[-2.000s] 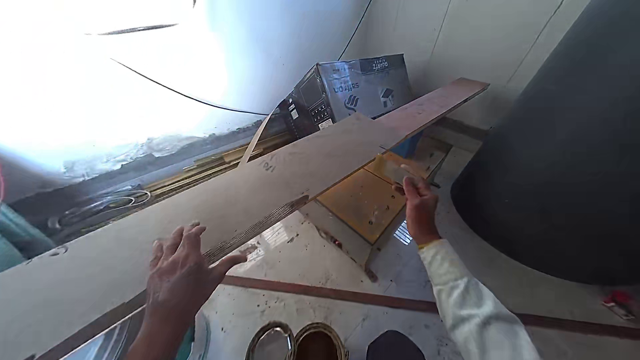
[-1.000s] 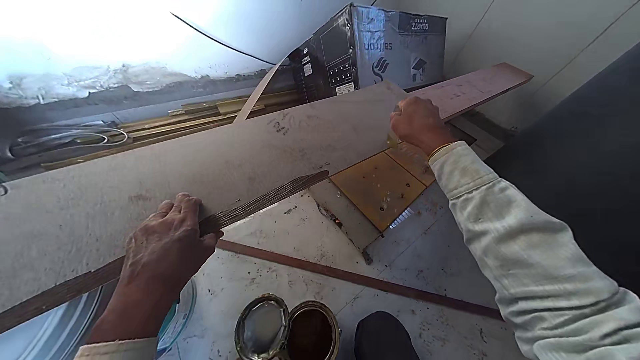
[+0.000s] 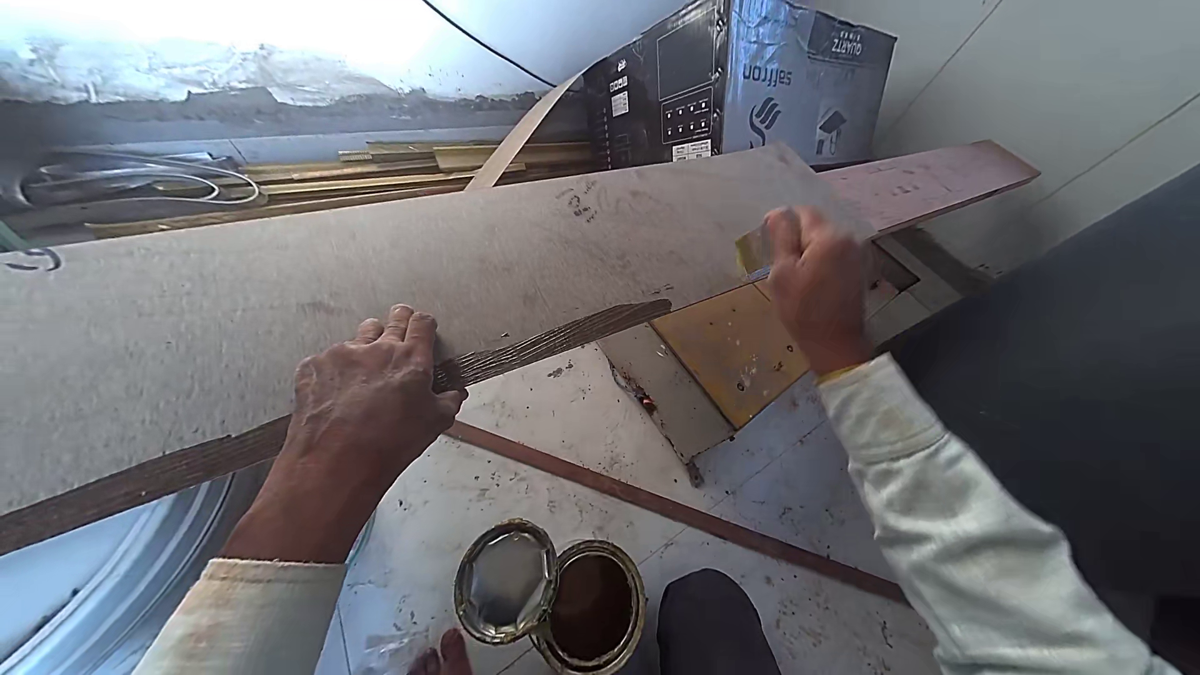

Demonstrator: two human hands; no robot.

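Note:
My left hand (image 3: 375, 384) lies on the near edge of a long, pale laminate sheet (image 3: 394, 262), thumb below the edge, fingers flat on top. A dark brown, ridged strip of adhesive or stain (image 3: 562, 337) runs along that edge on both sides of the hand. My right hand (image 3: 820, 281), slightly blurred, grips a small flat yellowish spreader or scraper (image 3: 753, 253) at the sheet's right part. An open tin of brown substance (image 3: 592, 609) stands on the floor, its metal lid (image 3: 506, 581) tilted against it.
Behind the sheet are a cardboard box (image 3: 806, 84) and thin wooden strips (image 3: 375, 173). A pinkish board (image 3: 937, 183) extends to the right. Below lie a yellow-topped piece (image 3: 736, 352) and a long brown strip (image 3: 656, 506) on the floor. A large dark surface (image 3: 1059, 375) stands at right.
Two seconds ago my right hand was off the sheet, beside its near edge; it is now over the sheet's right part. My left hand stays on the near edge. The view has shifted.

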